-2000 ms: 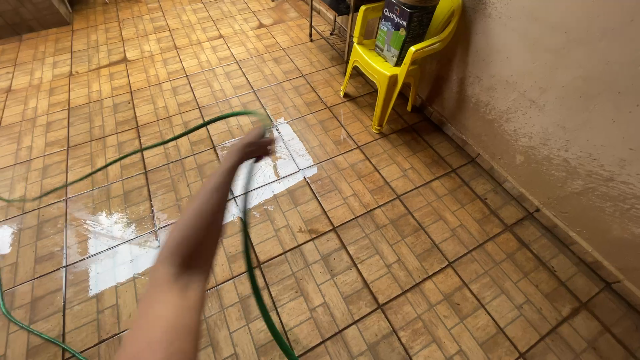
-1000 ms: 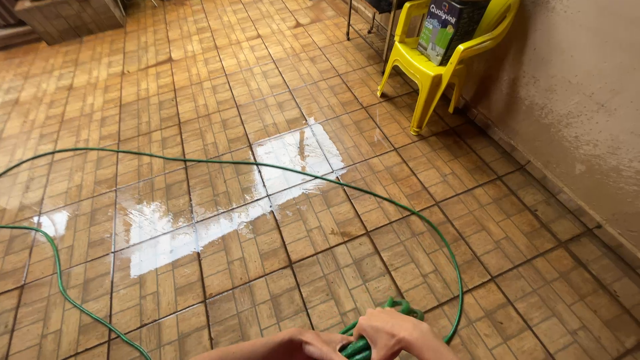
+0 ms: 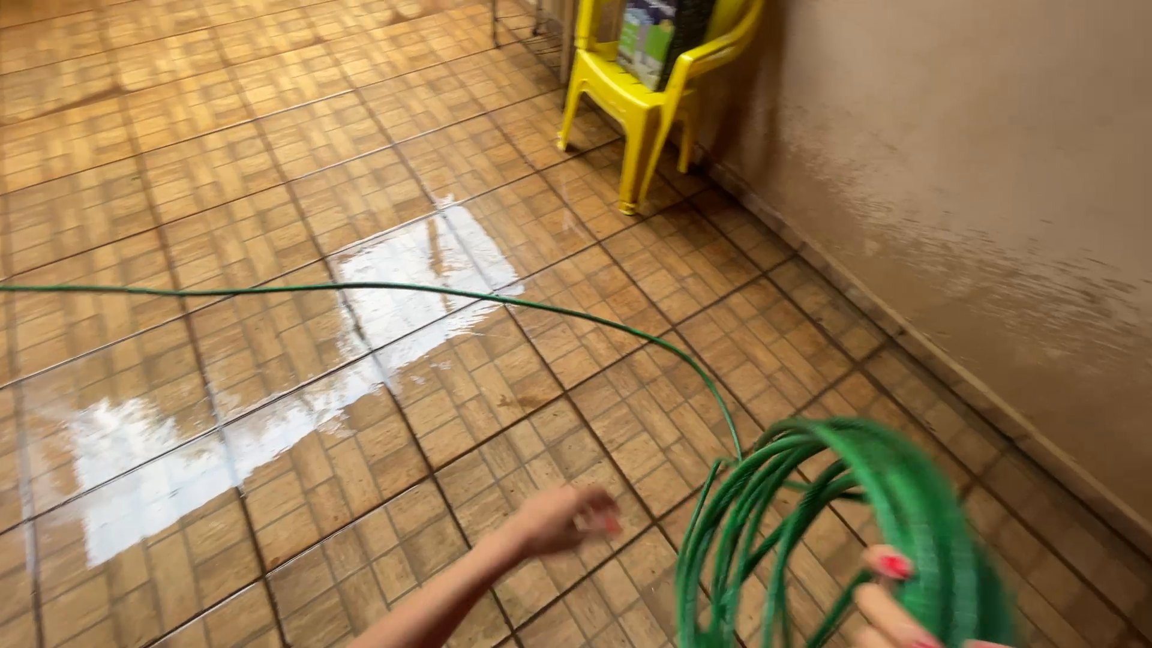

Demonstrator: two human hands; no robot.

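A coiled green garden hose [image 3: 927,504] fills the lower right, several loops thick. My right hand [image 3: 891,594] grips the coil from below, its red-nailed fingers around the loops. Left of the coil, my left hand [image 3: 571,520] is slightly blurred over the tiles, its fingers partly curled, touching no hose. From the coil a single length of green hose [image 3: 576,312] curves up and runs left across the floor to the edge of view.
Wet-looking tiled floor [image 3: 504,459] shows bright white reflections. A yellow plastic chair [image 3: 630,99] near the wall holds a printed box [image 3: 652,40]. Behind it are thin metal legs. The stained beige wall [image 3: 972,162] runs along the right.
The hose coil, mostly out of view a second ago under both hands, is now raised into view in my right hand. My left hand has come away from it. The hose along the floor has shifted.
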